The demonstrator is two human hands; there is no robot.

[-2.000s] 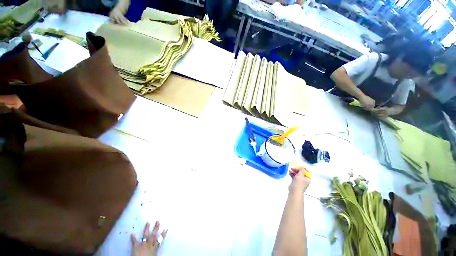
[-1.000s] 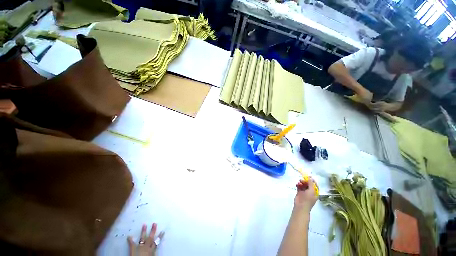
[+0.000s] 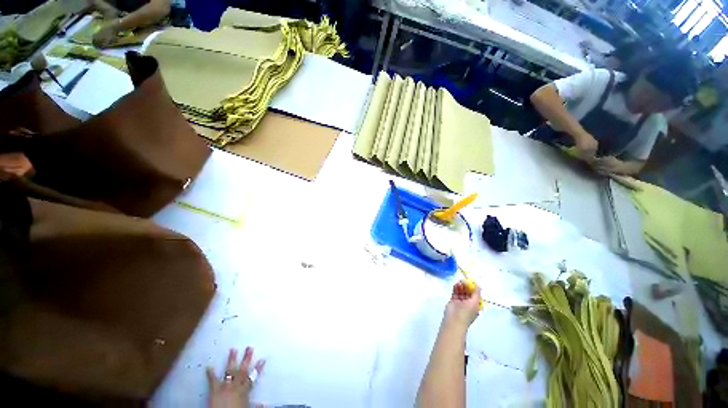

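Note:
My right hand (image 3: 464,303) is closed on a yellow-handled brush (image 3: 470,284), just below the glue pot. The brush's tip points up towards the pot's near rim; whether it touches is not clear. The white round pot (image 3: 443,241) has a dark rim, pale contents and a second yellow-orange tool (image 3: 456,208) leaning in it. It sits in the blue tray (image 3: 391,240), beside a slim dark tool. My left hand (image 3: 233,380) lies on the white table at the bottom, fingers spread and empty, with something white on one finger.
Brown bag bodies (image 3: 104,295) stand at the left. Pleated olive panels (image 3: 407,131) lie behind the tray, ragged stacked panels (image 3: 215,68) further left. A small black object (image 3: 495,233) is right of the pot. Yellow-green strips (image 3: 579,343) lie at right. A person works across the table.
My right hand first moved right and down from the pot with the brush, then back left and slightly up. My left hand stays nearly in place. Another worker's arm has come in at top left.

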